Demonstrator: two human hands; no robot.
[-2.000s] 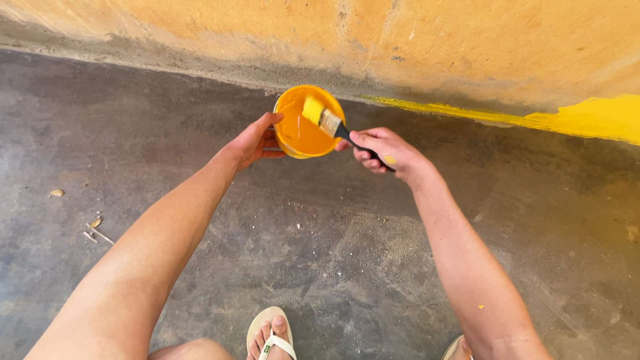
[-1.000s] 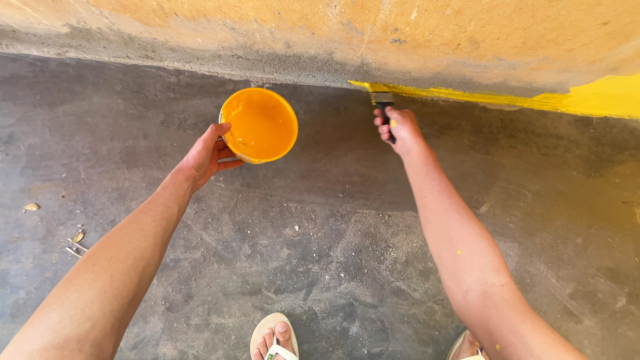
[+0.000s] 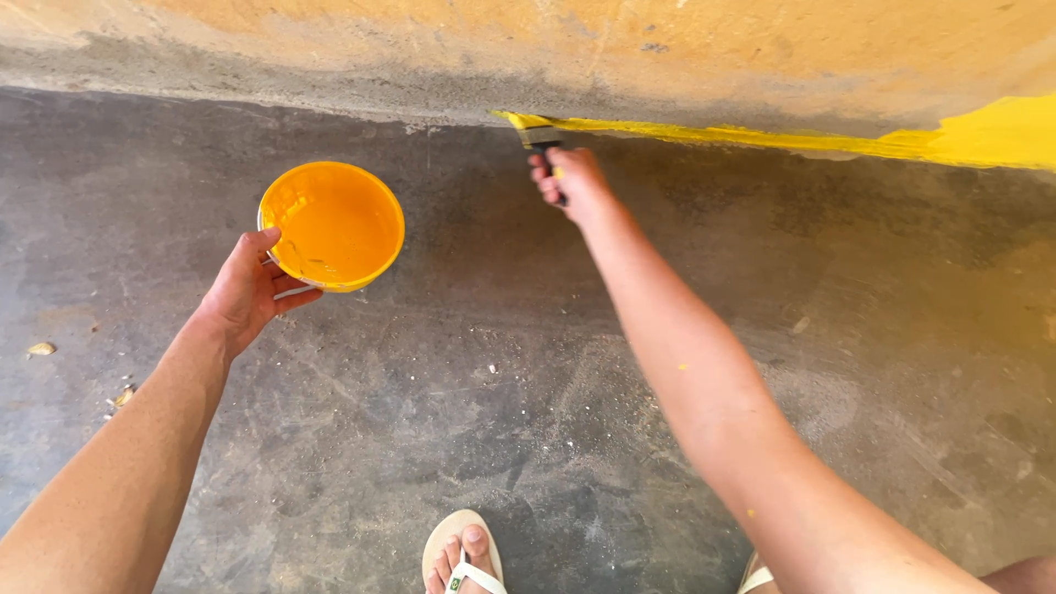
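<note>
My left hand (image 3: 256, 289) grips the rim and side of a yellow plastic bucket (image 3: 386, 262), thumb over the edge, fingers beneath. Orange-yellow paint (image 3: 342, 227) lies inside it. In my right hand (image 3: 573, 181) is a paintbrush (image 3: 540, 136) with a black handle; its yellow-coated bristles touch the foot of the wall. From the bristles a strip of fresh yellow paint (image 3: 701, 134) runs right along the wall's base and widens into a larger yellow patch (image 3: 1002, 132). Small yellow spots mark my right forearm.
A worn orange-painted wall (image 3: 495, 49) with a bare grey lower band (image 3: 247, 82) meets the dark concrete floor (image 3: 396, 412). Dry leaf bits (image 3: 41, 349) and pale crumbs lie on the floor. My foot in a cream flip-flop (image 3: 464, 557) shows at the bottom edge, another partly at its right.
The brush was over the bucket two seconds ago, then went to the wall's base. The bucket and my left hand have moved left, away from the brush. The yellow strip reaches farther left.
</note>
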